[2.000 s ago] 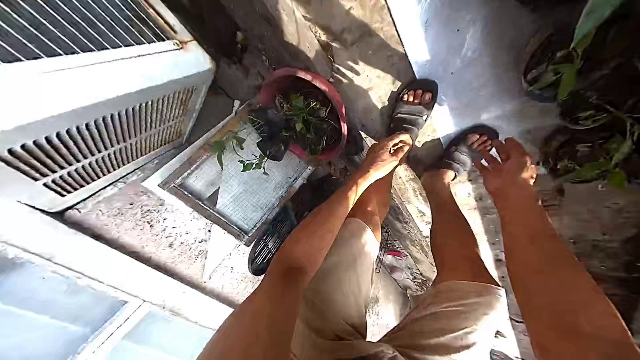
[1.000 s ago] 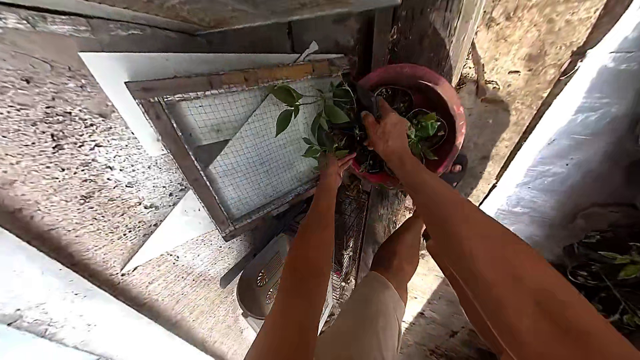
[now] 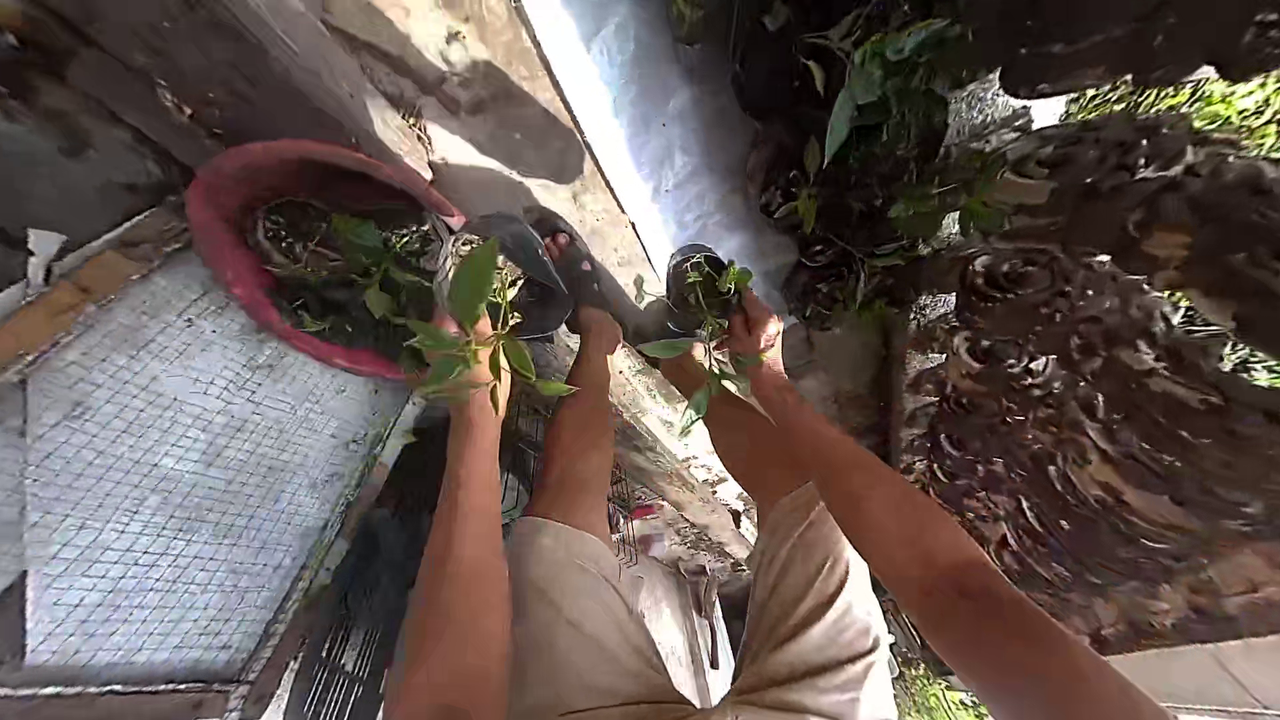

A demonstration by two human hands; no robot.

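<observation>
My left hand (image 3: 470,350) is on a black plant pot (image 3: 535,285) whose leafy green plant (image 3: 475,290) hangs over the fingers and partly hides them. Beside it on the left stands a red round tub (image 3: 235,250) with more leafy plants inside. My right hand (image 3: 755,335) grips a second, smaller black plant pot (image 3: 690,290) at its right side. Thin stems and pale green leaves spill from that pot toward me. Both pots are held out in front of my knees.
A wooden frame with wire mesh (image 3: 190,460) lies at the left. A pale sheet (image 3: 640,130) runs along the ground ahead. Leafy plants (image 3: 865,100) in dark surroundings stand at the right. A wooden plank (image 3: 680,470) and wire racks lie between and beside my legs.
A second ago both hands were in the red tub among the plants. Now they are apart, each with a black potted plant, outside the tub. The view has swung to the right.
</observation>
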